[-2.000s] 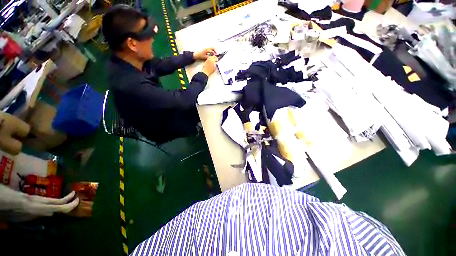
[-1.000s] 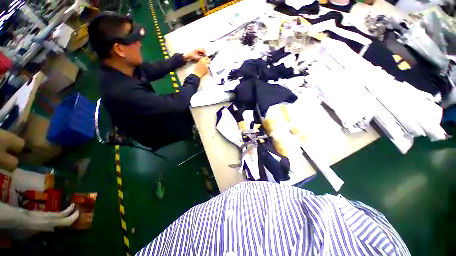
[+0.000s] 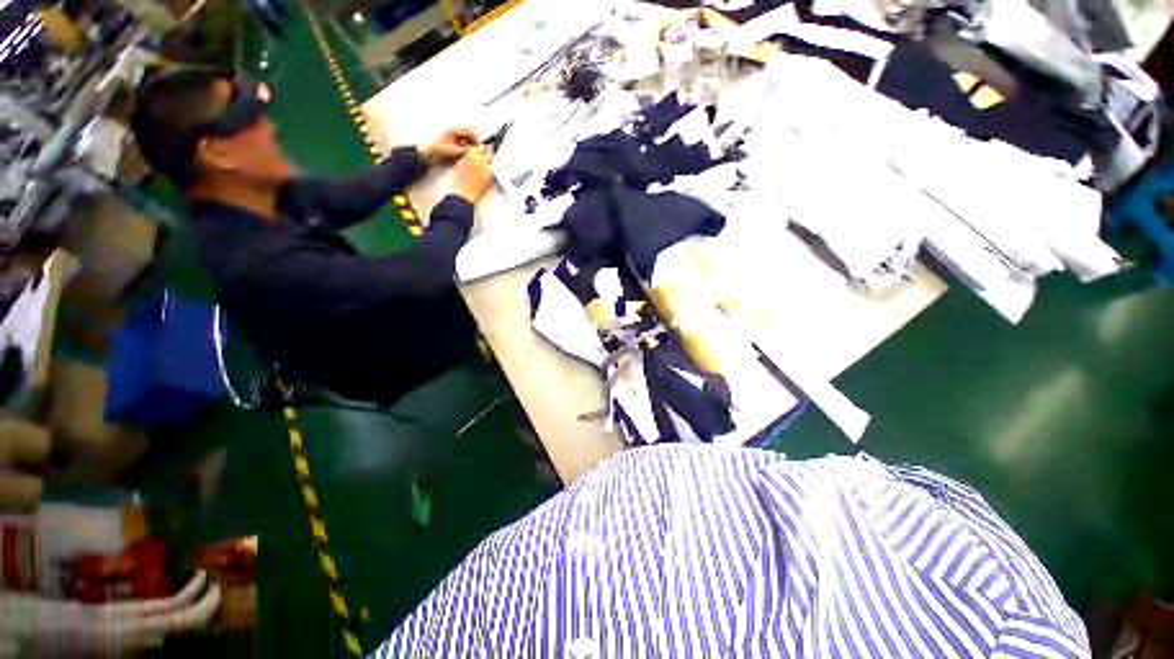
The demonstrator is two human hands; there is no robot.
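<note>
Neither of my hands is in view; only my striped shirt shows at the bottom. In front of me a pale table (image 3: 521,335) bears a heap of navy cut fabric (image 3: 631,222). White cut panels (image 3: 850,174) lie to its right, some overhanging the table edge. Yellow-tan pieces (image 3: 691,324) and mixed black and white scraps (image 3: 624,361) lie nearer to me. A narrow white strip (image 3: 828,399) sticks out over the near edge. A black tangled heap (image 3: 583,80) lies toward the far side.
A seated person in dark clothes (image 3: 335,283) is at the table's left side, both hands together on something too small to tell. A blue crate (image 3: 165,363) stands behind. Yellow-black floor tape (image 3: 307,502) runs along the green floor. White mannequin limbs (image 3: 116,621) lie at lower left.
The table, its fabric and the seated person have shifted left in the view, and the table's far part has moved up. A blue object now shows at the right edge.
</note>
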